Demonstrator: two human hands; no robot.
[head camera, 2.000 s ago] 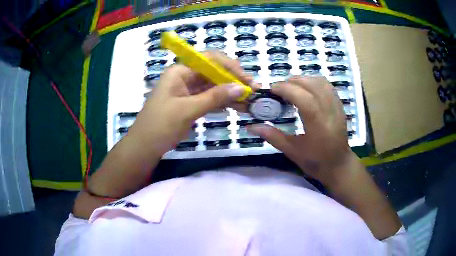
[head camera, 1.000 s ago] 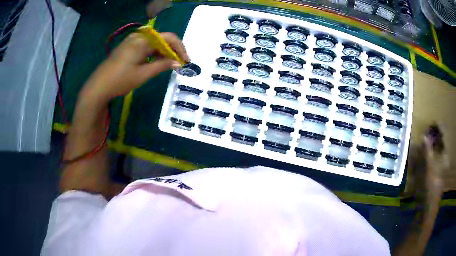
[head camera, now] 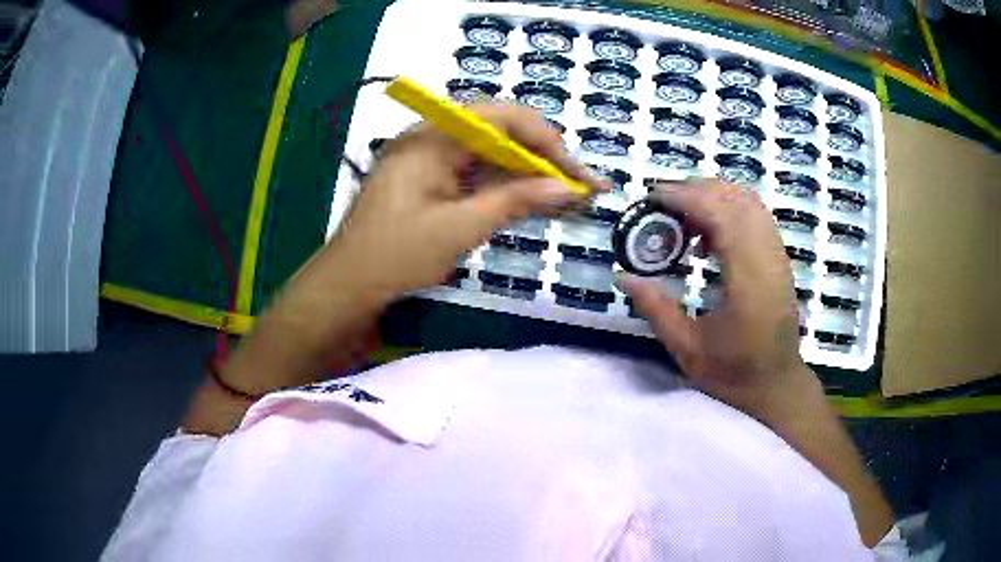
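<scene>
My left hand (head camera: 439,192) holds the yellow test probe (head camera: 483,134) like a pen, its tip pointing right, a small gap from the speaker driver. My right hand (head camera: 730,280) holds one round speaker driver (head camera: 653,238) at its rim between thumb and fingers, its grey and white ringed face showing. Both hands are over the white tray (head camera: 401,49), where more black-rimmed speaker drivers stand on edge in rows. The hands hide part of the middle rows. A dark lead shows at the probe's rear end.
Brown cardboard sheet (head camera: 942,258) lies right of the tray. Pale ribbed white trays (head camera: 60,209) are at the far left. A red lead (head camera: 198,198) runs down the left side. Clear trays of parts (head camera: 845,20) are at the back right. Yellow tape marks the green mat.
My left hand and the probe have moved right from the tray's left edge, where a driver was under the probe. My right hand has come from the cardboard to over the tray with a driver.
</scene>
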